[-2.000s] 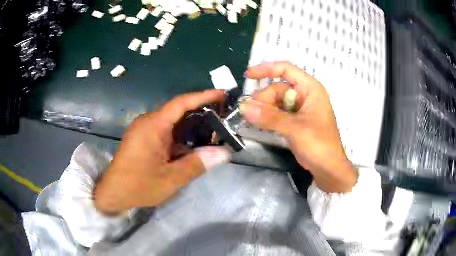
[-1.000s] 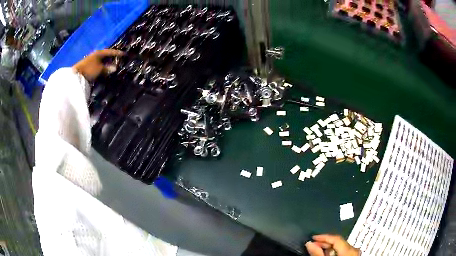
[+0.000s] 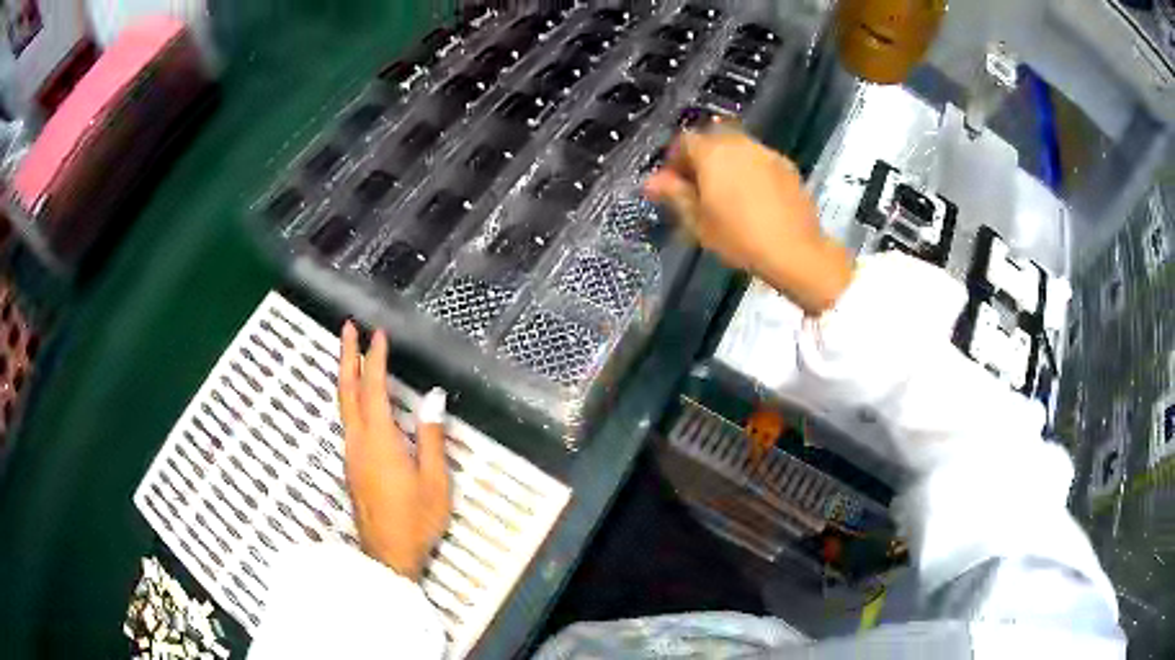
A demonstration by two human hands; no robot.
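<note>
My left hand [image 3: 397, 477] lies over the white sheet [image 3: 245, 426] with rows of tiny dark and golden strips. Its fingers are apart and nothing is in it; a pale cot covers one fingertip. My right hand [image 3: 754, 213] is over the right side of the clear blister tray [image 3: 515, 168], fingertips bent down at its pockets. The fingertips are blurred, so I cannot tell whether they hold a unit. Many pockets hold black units; several near the front right corner show only a mesh pattern.
A white-topped fixture [image 3: 825, 168] with black-framed nests stands right of the tray. A pink object [image 3: 110, 110] is at upper left. A heap of small cream pads [image 3: 174, 619] lies at lower left. A brown round object [image 3: 889, 36] is at the top right.
The view has swung right, from the black trays and metallic heap to the blister tray and fixture. My left hand has left the black trays for the sheet; my right hand is now over the blister tray.
</note>
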